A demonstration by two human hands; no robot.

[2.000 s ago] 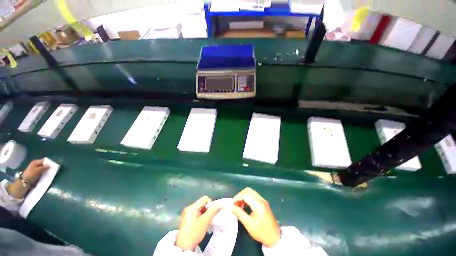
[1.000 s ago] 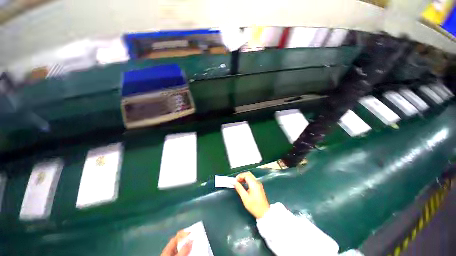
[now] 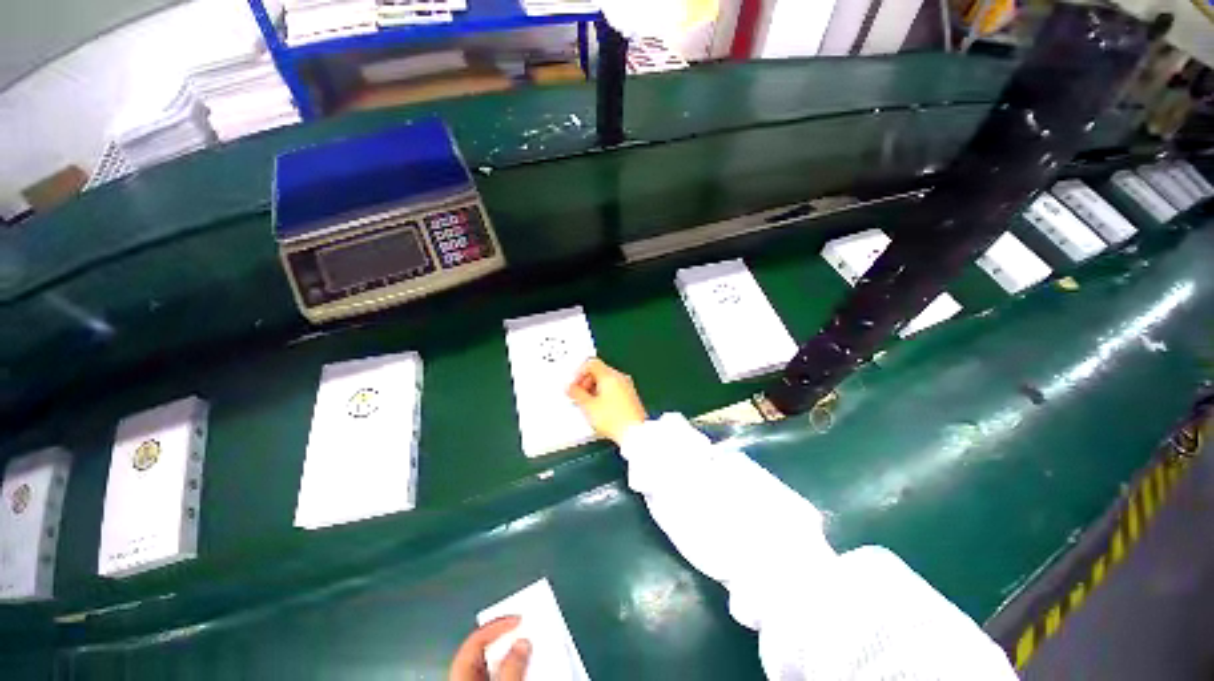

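Observation:
My left hand (image 3: 493, 655), cut off by the bottom edge, holds a white label sheet (image 3: 543, 632) over the worktop. My right hand (image 3: 610, 399) is over the right side of a white product box (image 3: 539, 386) on the green belt, with thumb and finger pinched together. Whether a small piece is between the fingertips cannot be seen. The box lies flat and has a faint round emblem near its far end. More white boxes lie in a row to both sides, some with gold or grey round emblems.
A blue-topped scale (image 3: 386, 220) stands behind the belt. A black speckled post (image 3: 952, 213) slants across the belt at right. The shiny green worktop (image 3: 400, 599) runs along the near side. A blue shelf (image 3: 513, 29) with paper stacks is behind. Yellow-black floor tape (image 3: 1112, 565) shows at lower right.
The view has shifted. My right hand has moved from the worktop edge onto a box, and the small white slip at its fingertips no longer shows. My left hand still holds the sheet.

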